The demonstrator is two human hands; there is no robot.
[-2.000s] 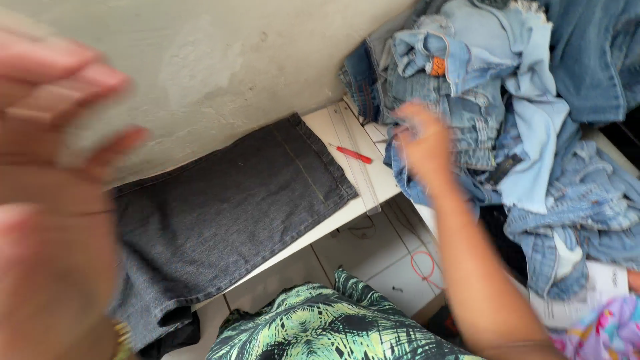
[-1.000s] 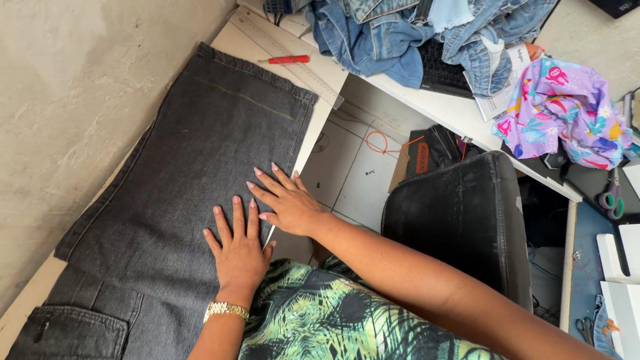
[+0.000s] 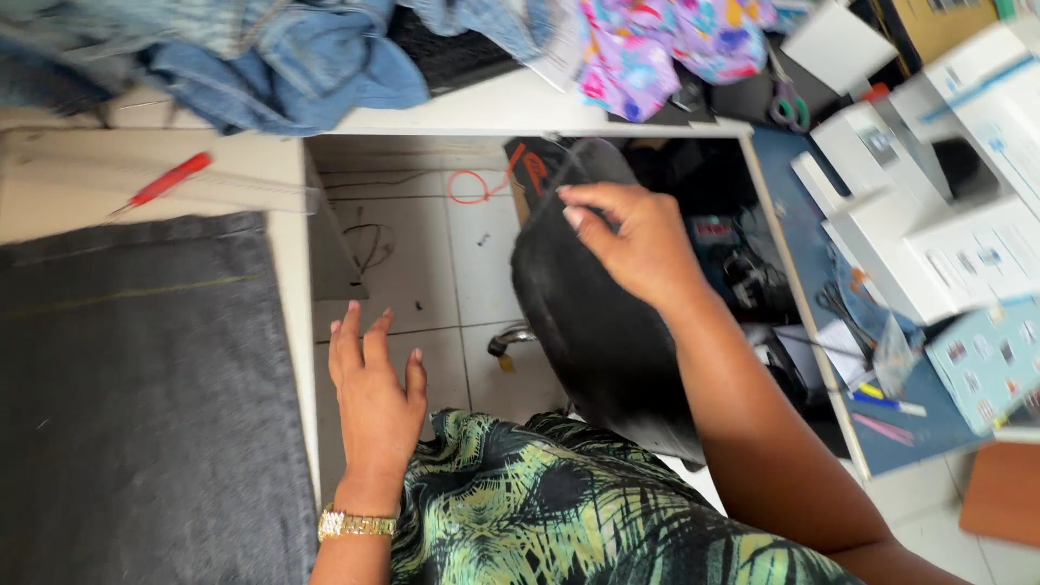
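My left hand (image 3: 378, 390), with a gold watch on its wrist, is raised beside the table's edge, fingers apart and nothing in it. To its left lies a dark grey denim garment (image 3: 146, 390), flat on the white table (image 3: 288, 276). My right hand (image 3: 638, 236) is over the backrest of a black chair (image 3: 601, 349), thumb and fingers curved with a gap between them; whether it touches the chair I cannot tell. Near the garment's top hem are a red-handled seam ripper or similar tool (image 3: 171, 179) and a clear ruler (image 3: 252, 188).
Blue jeans pieces (image 3: 301, 65) and a purple patterned cloth (image 3: 634, 57) lie on the far white table. Scissors (image 3: 788, 101) are near the cloth. On the right, a blue surface (image 3: 886, 431) holds white boxes (image 3: 967, 162) and pens (image 3: 886, 400). An orange cord (image 3: 467, 187) is on the tiled floor.
Both hands have left the dark denim, where they lay flat a second ago. My right hand has moved to the chair, and the view has swung rightward.
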